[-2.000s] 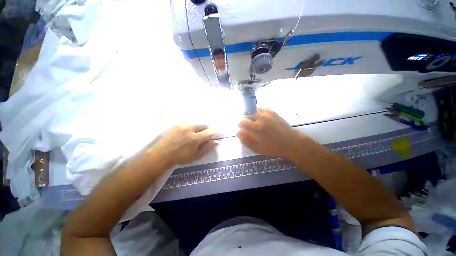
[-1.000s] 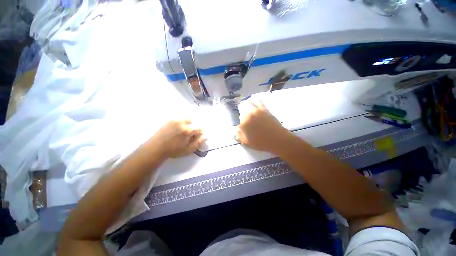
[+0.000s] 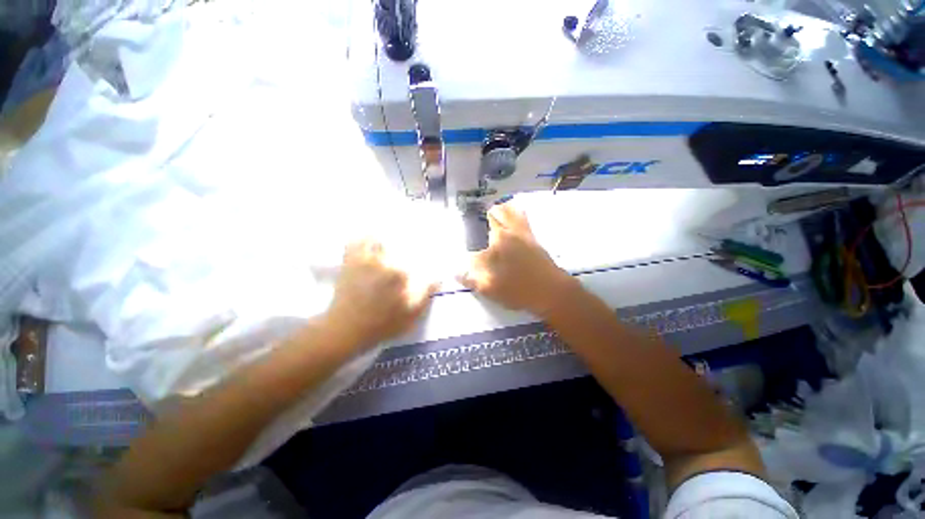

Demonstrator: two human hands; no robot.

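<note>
A large white cloth [image 3: 152,203] is spread over the left of the machine table and hangs over its front edge. My left hand [image 3: 380,289] lies on the cloth left of the needle area, fingers bent; glare hides whether it grips the cloth. My right hand [image 3: 512,266] is just right of the presser foot area, with its fingers at the metal parts under the machine head [image 3: 475,225]. Its fingertips are washed out, so its hold cannot be told. The white sewing machine [image 3: 629,112] has a blue stripe.
A ruler-marked grey edge [image 3: 487,355] runs along the table front, with a yellow sticker [image 3: 743,317] at right. Green and dark tools [image 3: 751,258] lie right of the machine bed. White cloth pieces [image 3: 862,446] lie at lower right. A control panel [image 3: 801,157] is on the head.
The camera view has shifted. My left hand has turned, its fingers now pointing more forward, and the cloth beside it has shifted. My right hand stays close to the presser foot area.
</note>
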